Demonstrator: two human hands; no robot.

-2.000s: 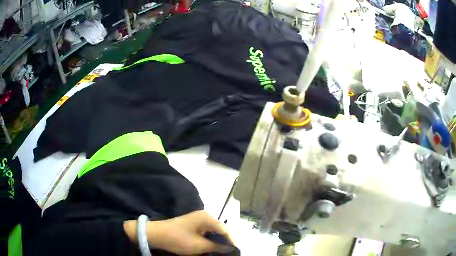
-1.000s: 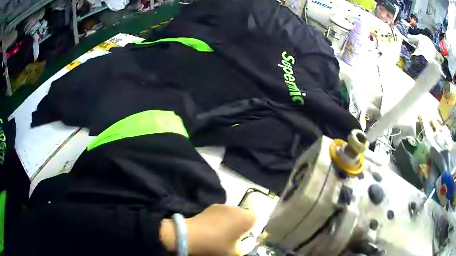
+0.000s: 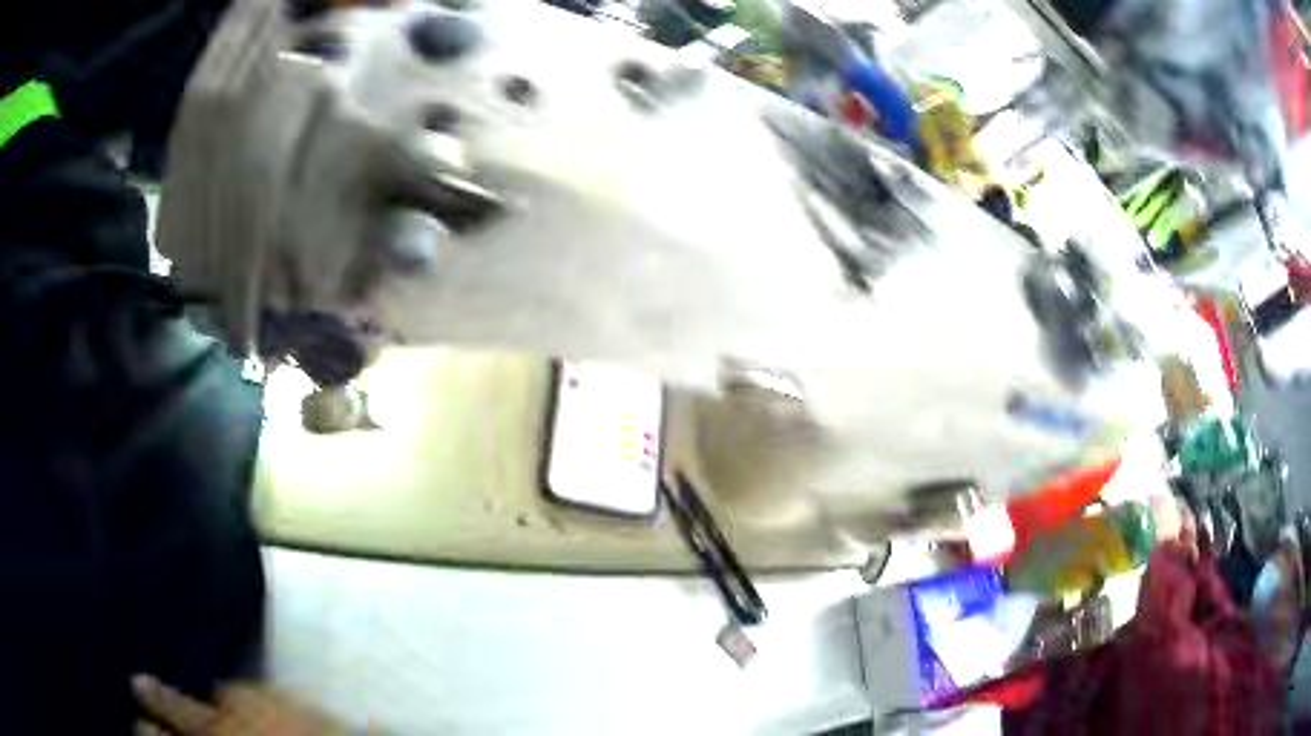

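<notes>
Black cloth [image 3: 130, 475] fills the left side, with a small bright green patch at its upper edge. The cream sewing machine head and arm [image 3: 575, 216] cross the upper middle, blurred. The presser foot area is partly hidden under the head, beside the black cloth. A hand, by its angle my right hand [image 3: 237, 709], is at the bottom left, blurred and cut off by the lower edge. Its fingers lie at the black cloth; whether they grip it does not show. My left hand is out of view.
A phone with a lit screen [image 3: 605, 439] lies on the pale machine bed [image 3: 431, 503]. Slim dark snips [image 3: 712, 546] lie beside it, near a small tag [image 3: 736, 643]. A blue and white box [image 3: 935, 633], red and yellow items and dark red cloth [image 3: 1193, 633] are at the right.
The view has swung right and down, so the machine head sits at the upper left. The left hand with the bracelet has left the picture, and another hand shows at the bottom left.
</notes>
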